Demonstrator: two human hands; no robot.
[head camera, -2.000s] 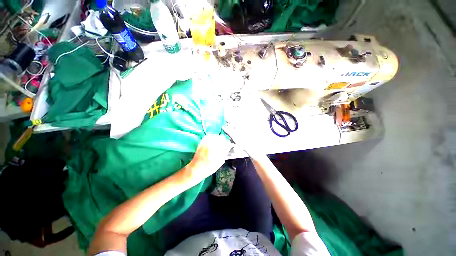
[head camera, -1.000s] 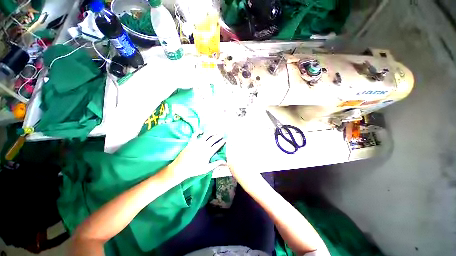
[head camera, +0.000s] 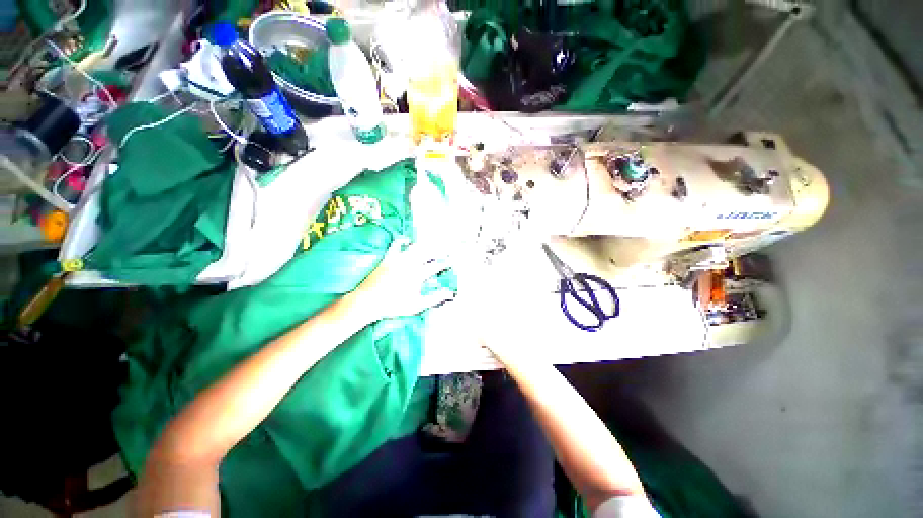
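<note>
The green garment piece (head camera: 334, 263) lies over the table's front edge and my lap, its yellow printed logo (head camera: 342, 222) facing up. My left hand (head camera: 405, 283) rests on the cloth left of the needle area, with a bit of green cloth at its fingers. My right hand (head camera: 481, 319) is washed out by glare against the white table; its fingers cannot be made out. The cream sewing machine (head camera: 658, 192) stands to the right, its needle area lost in glare. Thread scissors (head camera: 589, 300) with dark handles lie below the machine arm.
A dark bottle (head camera: 265, 96), a clear bottle (head camera: 354, 86) and an orange-yellow bottle (head camera: 433, 96) stand behind the cloth. Folded green pieces (head camera: 162, 202) lie on the left. A metal bowl (head camera: 294, 56) is at the back. A yellow-handled tool (head camera: 46, 293) hangs at the left edge.
The view has shifted, so the table and machine sit lower in the picture. My left hand has moved from spread flat on the cloth to more bent fingers. The scissors remain below the machine arm.
</note>
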